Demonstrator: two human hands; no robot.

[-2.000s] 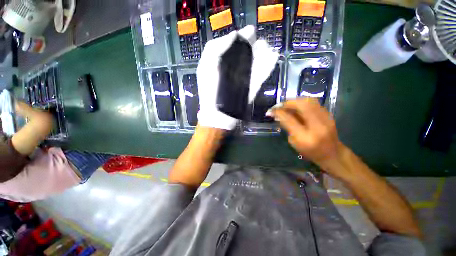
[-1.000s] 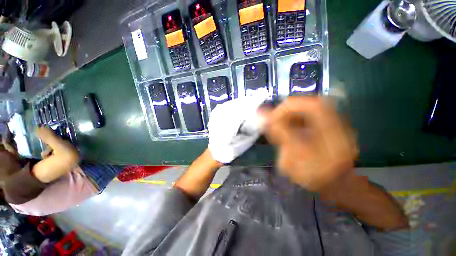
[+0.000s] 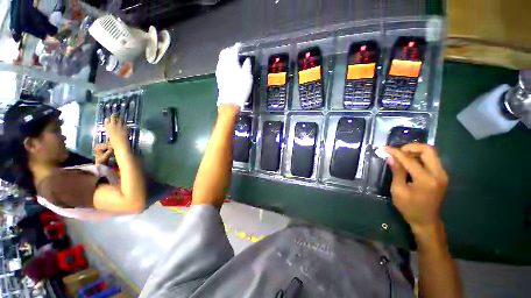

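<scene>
A clear blister tray [image 3: 375, 113] lies on the green mat. Its upper row holds black keypad phones with orange labels [image 3: 361, 73], its lower row plain black phones, backs up [image 3: 347, 147]. My left hand [image 3: 234, 78], in a white glove, is at the upper left pocket with its fingers around a black mobile phone [image 3: 249, 87]; the glove partly hides it. My right hand [image 3: 420, 183], bare, pinches a tiny white wad [image 3: 382, 152] over the lower right pocket and partly hides the phone there [image 3: 406, 135].
A white bottle [image 3: 488, 113] stands at the right. A brown board [image 3: 489, 29] is at the back right. A white fan [image 3: 119, 36] is at the back left. A person [image 3: 87, 186] works at another tray [image 3: 137, 96] on the left. A dark phone-like item [image 3: 170, 125] lies between the trays.
My gloved left hand has moved from in front of me to the tray's upper left pocket, where a phone now shows. My right hand has moved to the lower right pocket. The view has shifted left.
</scene>
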